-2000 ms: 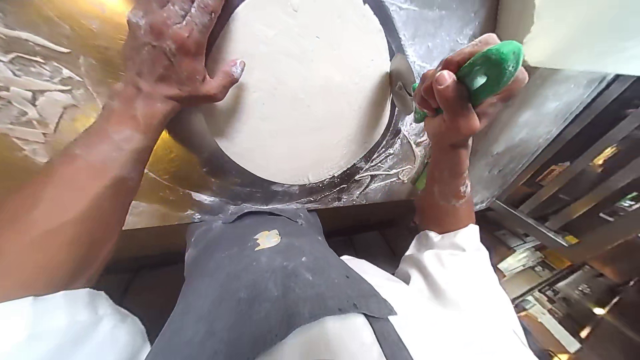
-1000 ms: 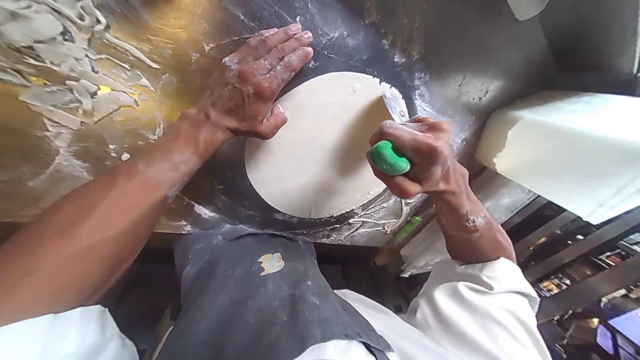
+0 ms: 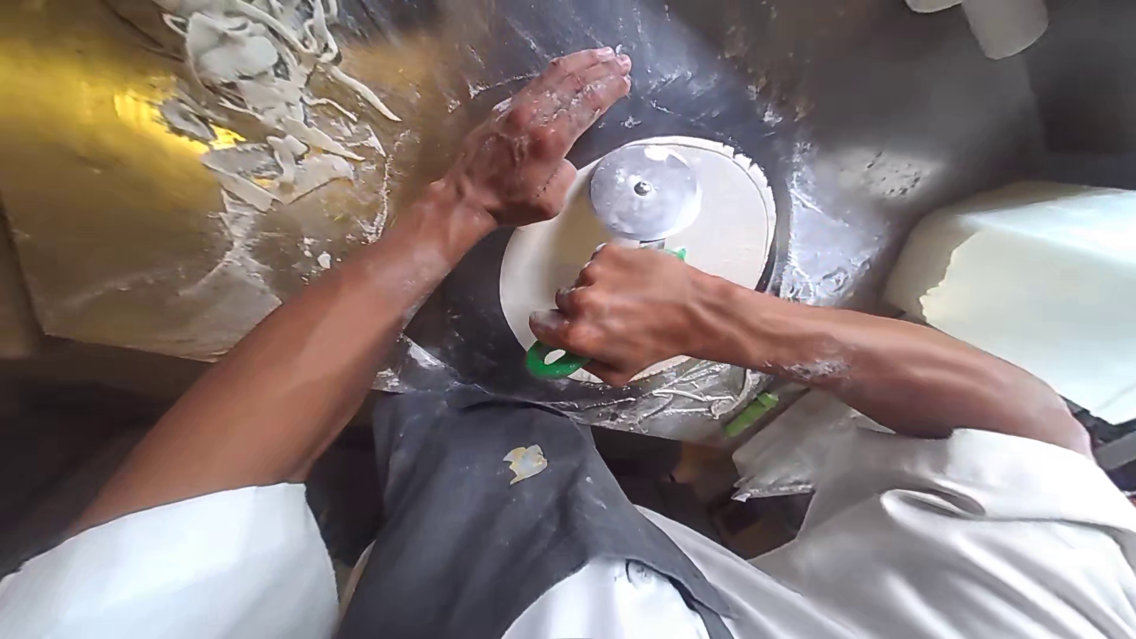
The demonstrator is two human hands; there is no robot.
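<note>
A round sheet of rolled dough (image 3: 546, 266) lies on a dark round plate (image 3: 475, 302) on the floured metal table. My right hand (image 3: 621, 311) grips the green handle of a pizza cutter (image 3: 645, 191), whose wheel is over the upper part of the dough. My left hand (image 3: 537, 138) rests at the upper left edge of the dough, fingers extended and close together, with nothing seen in it; what lies under its palm is hidden. Thin dough strips (image 3: 697, 390) lie by the lower right edge of the plate.
A pile of dough scraps (image 3: 266, 98) sits on the metal table (image 3: 115, 266) at the upper left. A large white block or container (image 3: 1038, 284) stands at the right. A green object (image 3: 751, 414) is at the table's front edge, beside a plastic sheet or bag (image 3: 790, 453).
My right hand has moved from the right edge of the dough to over its lower part, with the cutter turned so that its wheel shows flat. My left hand stays by the dough's left side.
</note>
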